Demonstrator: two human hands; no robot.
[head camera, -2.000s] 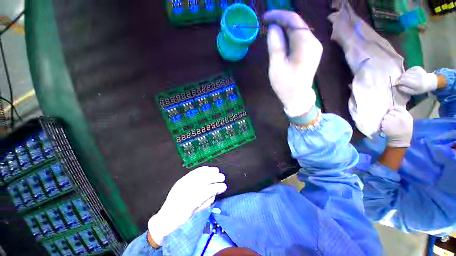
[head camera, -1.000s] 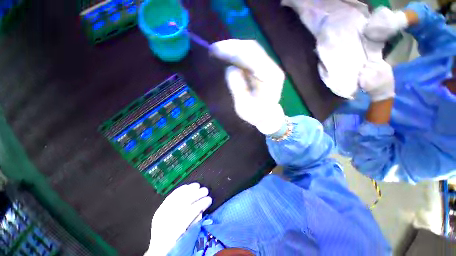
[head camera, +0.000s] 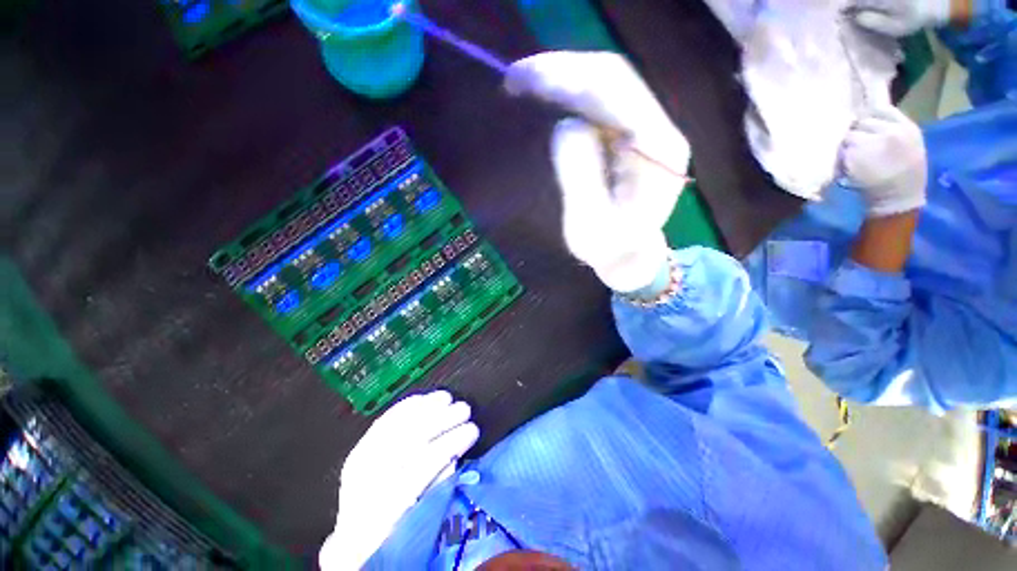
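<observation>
A green circuit board (head camera: 368, 268) with two rows of displays lies tilted on the black mat. Its upper row has bright blue patches below the digits; the lower sections show thin blue strips. My right hand (head camera: 619, 162), white-gloved, holds a thin purple brush (head camera: 463, 47). The brush tip is at the rim of the teal coating cup (head camera: 375, 61), cut off by the top edge. My left hand (head camera: 404, 468), white-gloved, rests at the near side of the board, its fingers together and holding nothing visible.
Part of another circuit board (head camera: 223, 25) shows at the top left. A black rack (head camera: 84, 480) with blue-patched boards is at the lower left. At right, another person's gloved hands (head camera: 887, 162) hold a crumpled pale cloth (head camera: 794, 106). A green bench edge (head camera: 50, 335) runs along the left.
My right hand has moved from beyond the cup to its right side, brush tip now at the cup. The view has shifted and turned. My left hand stays near the board.
</observation>
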